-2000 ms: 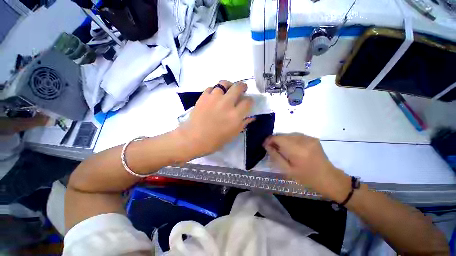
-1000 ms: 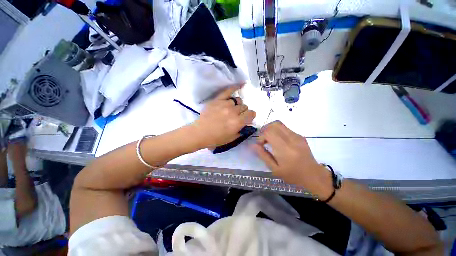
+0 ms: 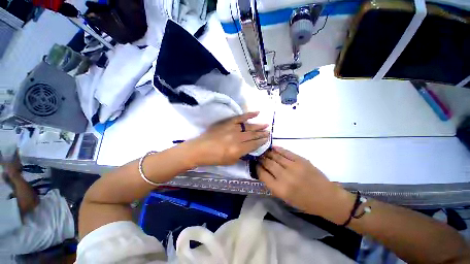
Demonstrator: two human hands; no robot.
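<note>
A pale grey fabric panel (image 3: 221,103) lies folded on the white table, left of and in front of the needle. A dark fabric panel (image 3: 180,59) spreads from its upper left side. My left hand (image 3: 232,138) lies flat on the pale cloth, fingers spread and pressing it down. My right hand (image 3: 291,172) pinches the near edge of the cloth, where a small dark piece (image 3: 253,167) shows. The presser foot and needle (image 3: 269,86) are above and beyond my hands, with no cloth seen under them. A dark thread runs from there towards my right fingers.
The sewing machine head (image 3: 335,31) stands at the upper right with a phone (image 3: 402,46) strapped on. Pens (image 3: 435,100) lie at the right. A cloth heap (image 3: 121,77) and a grey vented box (image 3: 49,98) are at the left. Another person's arm (image 3: 23,191) shows at the lower left.
The cloth has been turned and folded under my left hand, and the dark panel now spreads at the upper left. My right hand has moved lower, to the near edge. The camera view has shifted.
</note>
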